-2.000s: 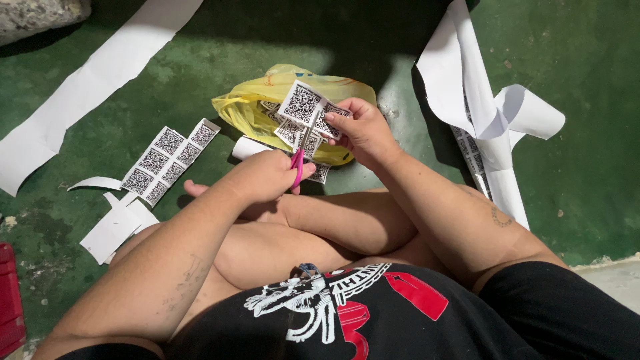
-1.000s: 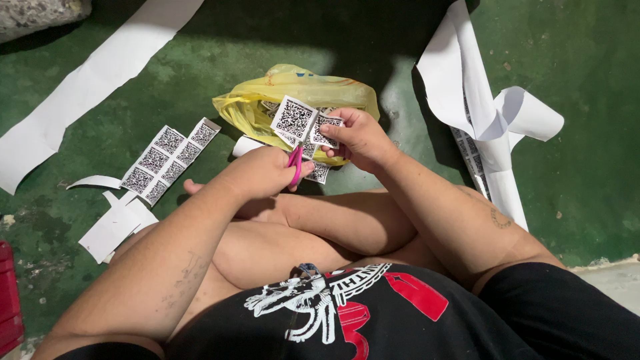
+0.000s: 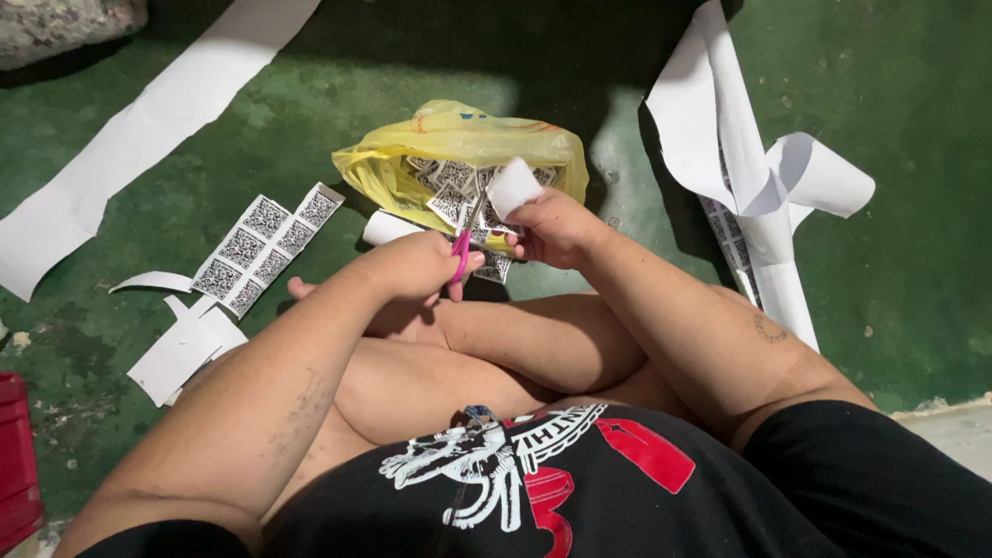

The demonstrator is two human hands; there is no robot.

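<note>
My left hand (image 3: 422,267) grips the pink handles of a pair of scissors (image 3: 463,252), whose blades point up toward the bag's mouth. In my right hand (image 3: 554,225) is a small paper piece (image 3: 513,188), its blank white side showing, just right of the blades. Behind both hands lies a yellow plastic bag (image 3: 465,128) with many cut squares printed with black codes (image 3: 449,203) in its opening. A printed square (image 3: 494,267) lies below the bag, partly behind my left fingers. A rolled white paper (image 3: 387,228) touches the bag's near edge.
A printed sheet (image 3: 256,248) and white scraps (image 3: 184,349) lie at the left. A long white strip (image 3: 155,139) crosses the upper left. Large curled paper (image 3: 763,178) lies at the right. A red plastic object (image 3: 15,465) and a stone block (image 3: 66,27) sit at the left edges.
The printed piece between my hands is no longer seen there; my right hand now holds a piece with its blank side showing. The scissor blades have come away from the paper.
</note>
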